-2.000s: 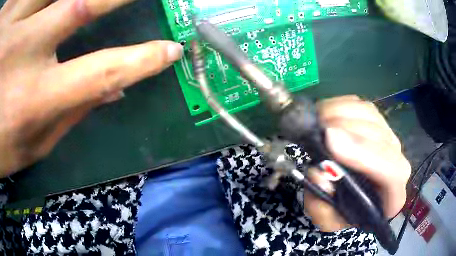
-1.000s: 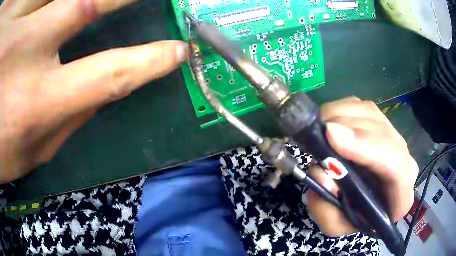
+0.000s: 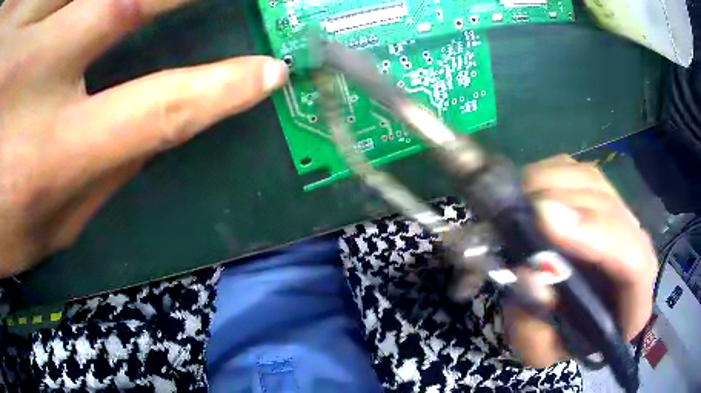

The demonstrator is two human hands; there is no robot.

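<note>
A green circuit board (image 3: 461, 84) with white printing and pale connectors lies on the dark green mat, cut off by the top edge. My right hand (image 3: 588, 246) holds the black handle of the soldering iron (image 3: 430, 130), blurred by motion. Its dark tip is over the board's left part; whether it touches is unclear. The bent solder feed tube (image 3: 388, 192) runs beside the barrel toward the tip. My left hand (image 3: 115, 115) is spread at the left, cut off by the frame, one fingertip at the board's left edge. I see nothing held in it.
The dark green mat (image 3: 200, 207) ends in a front edge above my patterned sleeves or clothing and blue cloth. A pale, rounded object (image 3: 646, 27) is at the top right. Dark cables and a white item with a red label (image 3: 657, 341) are at the right.
The iron and my right hand have moved right and slightly down, and the tip has shifted right over the board. My left hand has stayed nearly in place.
</note>
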